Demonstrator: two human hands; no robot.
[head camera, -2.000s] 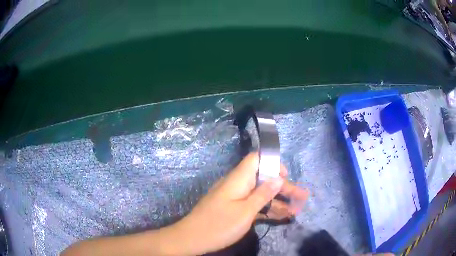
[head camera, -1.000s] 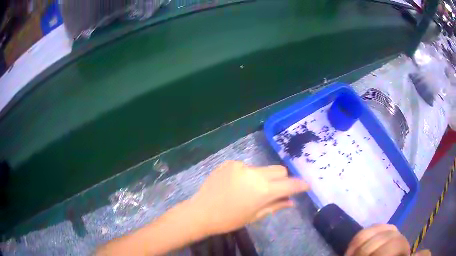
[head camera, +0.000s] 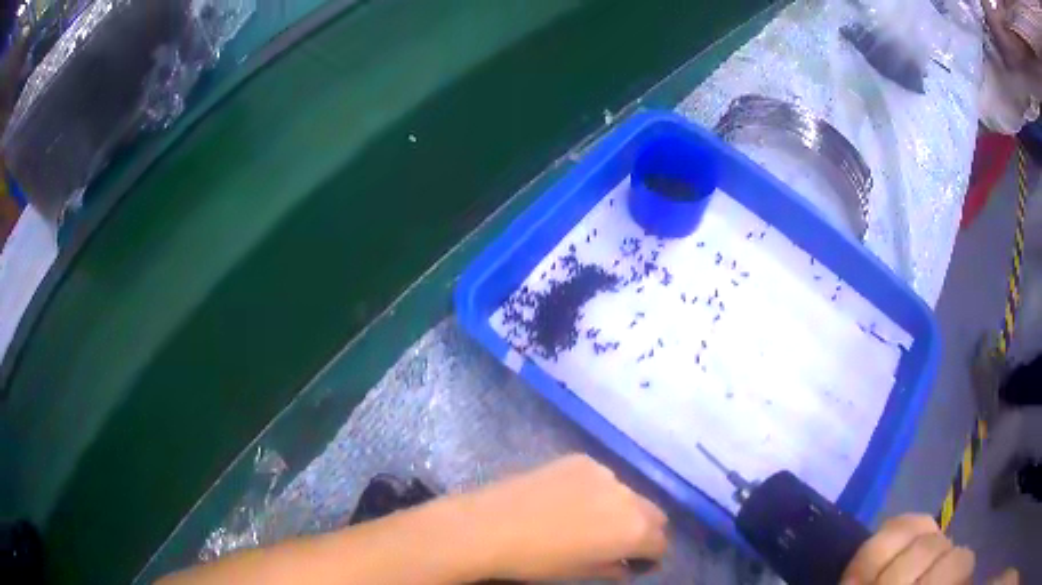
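My right hand (head camera: 914, 557) is at the lower right, cut off by the picture's edge. It grips a black electric screwdriver (head camera: 800, 528), its thin bit pointing up-left over the near side of the blue screw tray (head camera: 560, 400). Tiny black screws (head camera: 566, 306) lie heaped and scattered on the tray's white bottom. My left hand (head camera: 606, 514) is curled just outside the tray's near edge, left of the screwdriver. Its fingers are mostly hidden; a small dark bit shows under it, and I cannot tell if it holds anything. A black padded piece (head camera: 391, 496) shows partly behind my left forearm.
A small blue cup (head camera: 672, 189) stands in the tray's far corner. Nested metal headbands (head camera: 800, 135) lie beyond the tray. The green belt (head camera: 286, 217) runs along the left, with a plastic-wrapped grey stack (head camera: 103, 103) past it. Bubble wrap (head camera: 429, 400) covers the bench.
The view has turned toward the tray. The metal band earlier in my left hand is no longer visible; that hand's fingers, extended before, are now curled. The screwdriver bit now shows over the tray.
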